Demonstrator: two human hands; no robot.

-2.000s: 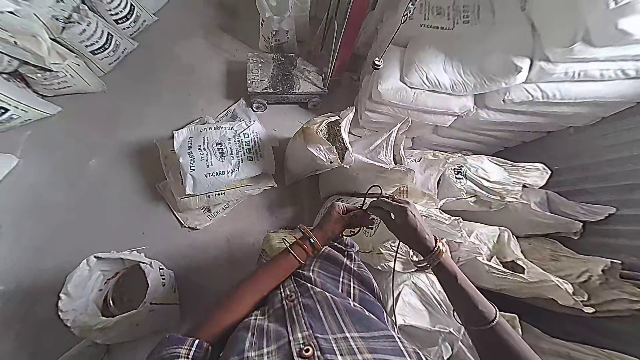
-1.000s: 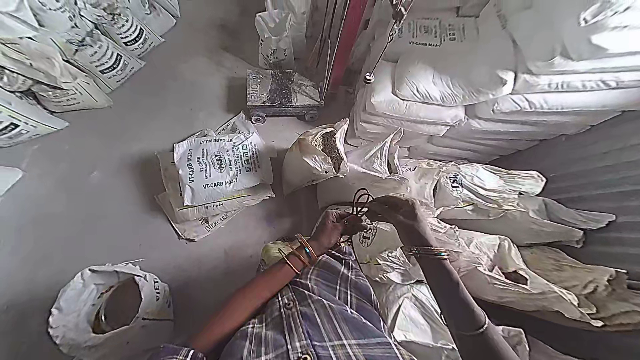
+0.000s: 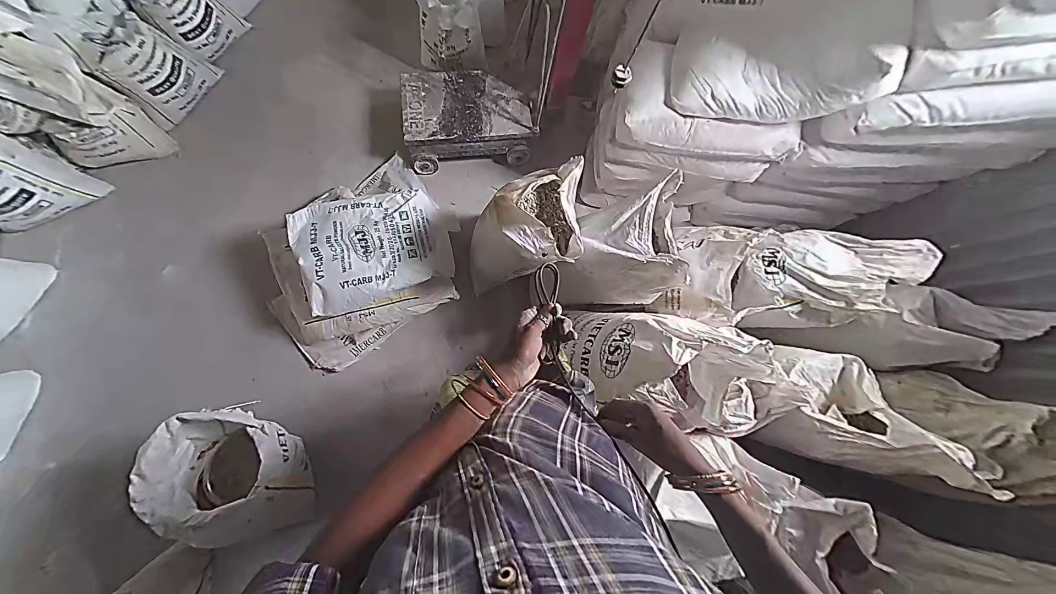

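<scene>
A thin dark cord (image 3: 546, 285) is bunched in loops, and my left hand (image 3: 532, 334) is closed on it in front of my checked shirt. From there the cord runs down over the shirt. Lower and to the right, my right hand (image 3: 639, 421) lies close to the cord's trailing length; whether its fingers hold it cannot be told. Just beyond my hands stands an open sack (image 3: 516, 227) with grainy material inside. A printed white sack (image 3: 652, 346) lies right beside them.
Flattened printed sacks (image 3: 363, 256) are piled on the floor ahead left. An open round sack (image 3: 285, 474) stands at lower left. Farther off is a wheeled platform scale (image 3: 466, 107). Stacked full sacks (image 3: 784, 66) fill the upper right, with more sacks (image 3: 825, 388) along the right.
My right hand has moved down and right, away from my left hand; both were together at the cord before. The cord's loop now stands up above my left hand.
</scene>
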